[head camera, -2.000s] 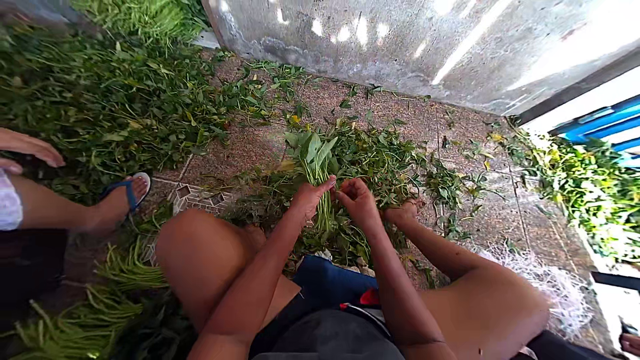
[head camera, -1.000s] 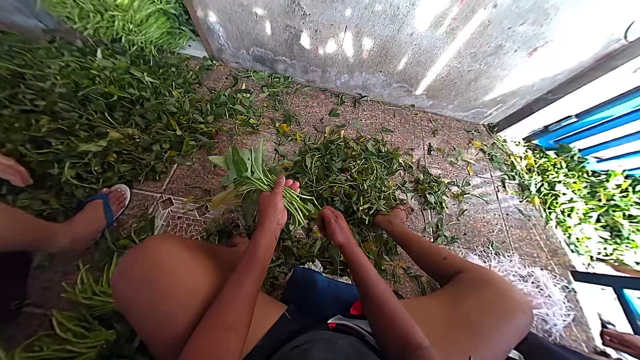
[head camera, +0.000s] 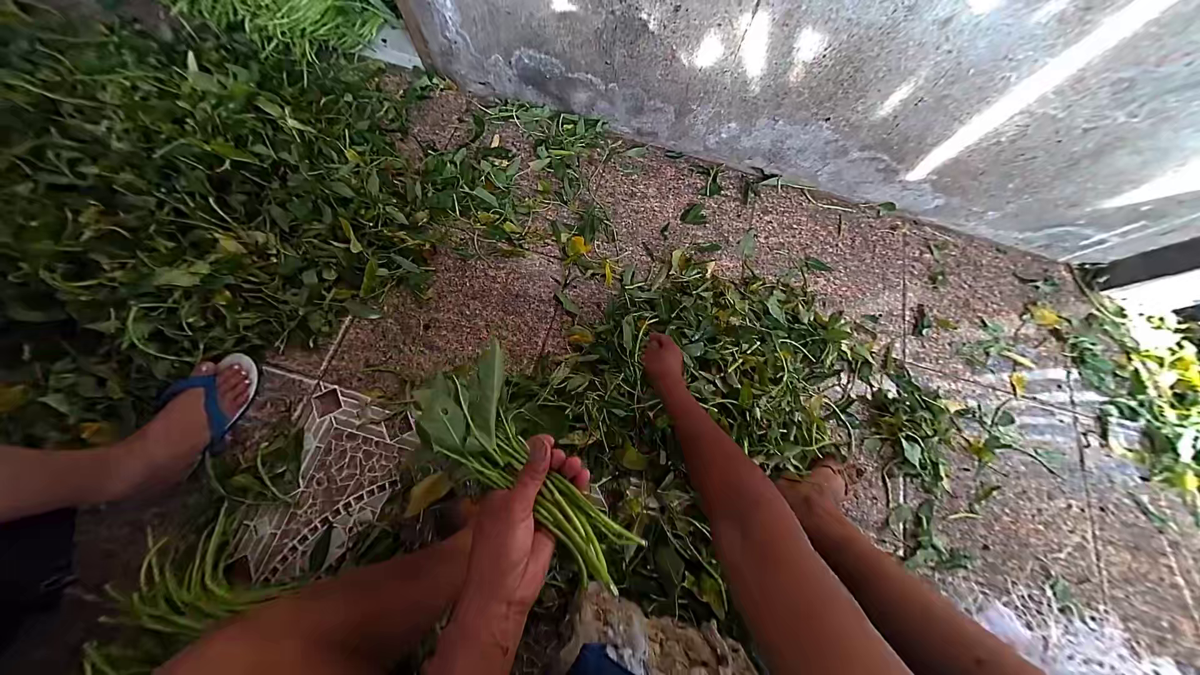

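A bunch of leafy green stems (head camera: 497,450) lies in my left hand (head camera: 525,511), its fingers closed round the stalks, with the broad leaves up and to the left and the stalk ends down and to the right. My right hand (head camera: 664,364) reaches out over a heap of loose leafy greens (head camera: 741,366) on the floor between my feet. It touches the upper left part of the heap; its fingers are partly hidden, and whether they hold a stem cannot be told.
A large pile of greens (head camera: 234,187) covers the floor at left, near another person's foot in a blue flip-flop (head camera: 217,398). Sorted stems (head camera: 187,581) lie at lower left, more (head camera: 291,23) at the top. A concrete wall (head camera: 797,103) bounds the floor; white stringy material (head camera: 1041,637) is at lower right.
My right hand has moved away from the bunch, forward onto the heap. My left hand still holds the bunch, which was more upright two seconds ago.
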